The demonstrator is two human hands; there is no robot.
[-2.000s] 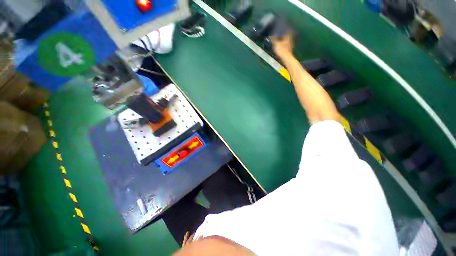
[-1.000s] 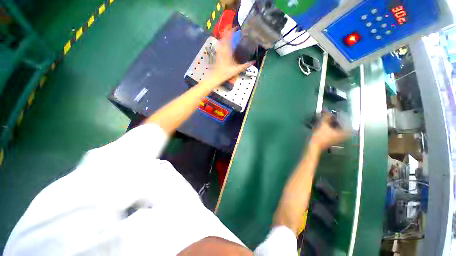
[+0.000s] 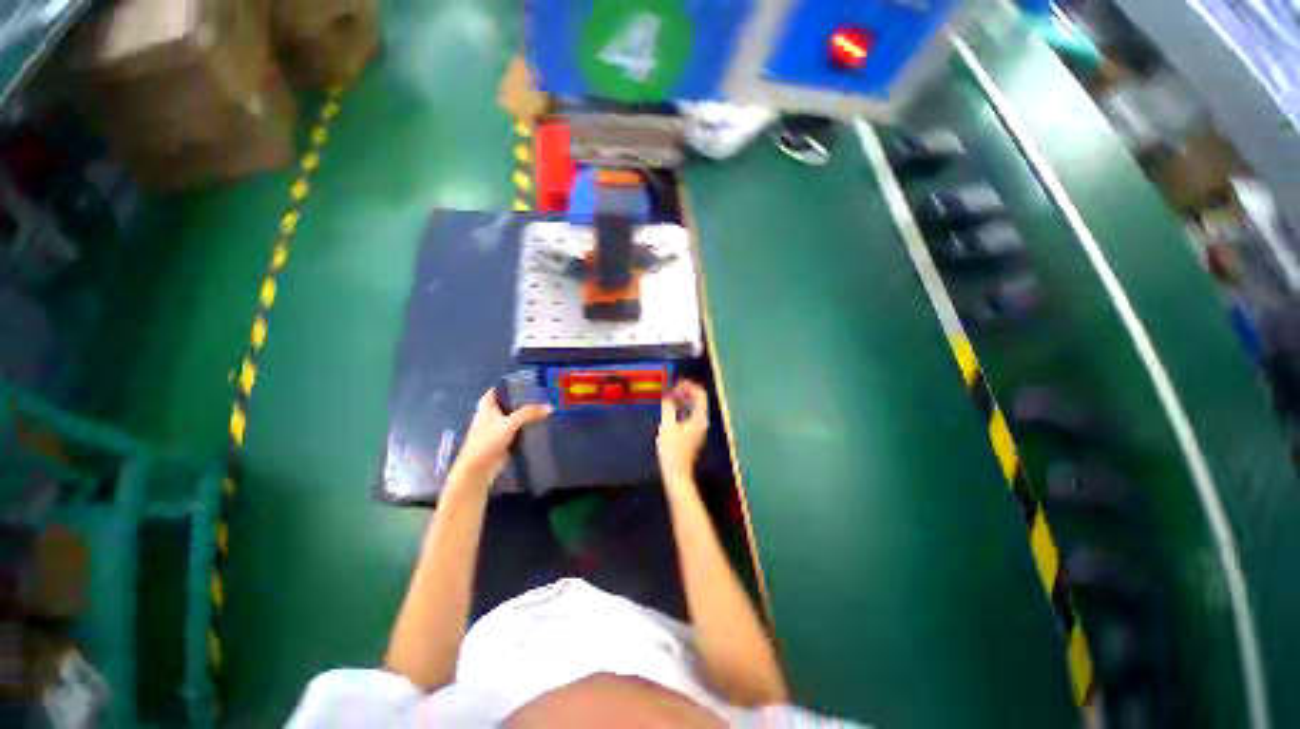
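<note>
The blue machine base [image 3: 539, 385] with its red and yellow front label [image 3: 613, 386] stands on the dark bench top. The perforated plate [image 3: 549, 321] lies on it. An orange-brown and black fixture [image 3: 613, 296] stands on the plate, with a dark oblong piece [image 3: 615, 239] upright in it below the press. My left hand [image 3: 496, 432] is at the base's left front corner, thumb and fingers apart, holding nothing visible. My right hand [image 3: 684, 425] is at the right front corner, fingers curled; blur hides whether it presses or holds anything.
The press head with the green "4" disc [image 3: 636, 46] and the control box [image 3: 855, 54] hang at the top. Right, a green conveyor [image 3: 813, 427] carries a row of dark housings [image 3: 974, 202] beyond a hazard stripe. Cartons [image 3: 200, 86] and a green rack [image 3: 121, 527] are at left.
The view has turned. My left hand has moved from beside the fixture to the base's left corner. My right hand has moved from over the conveyor to the base's right corner.
</note>
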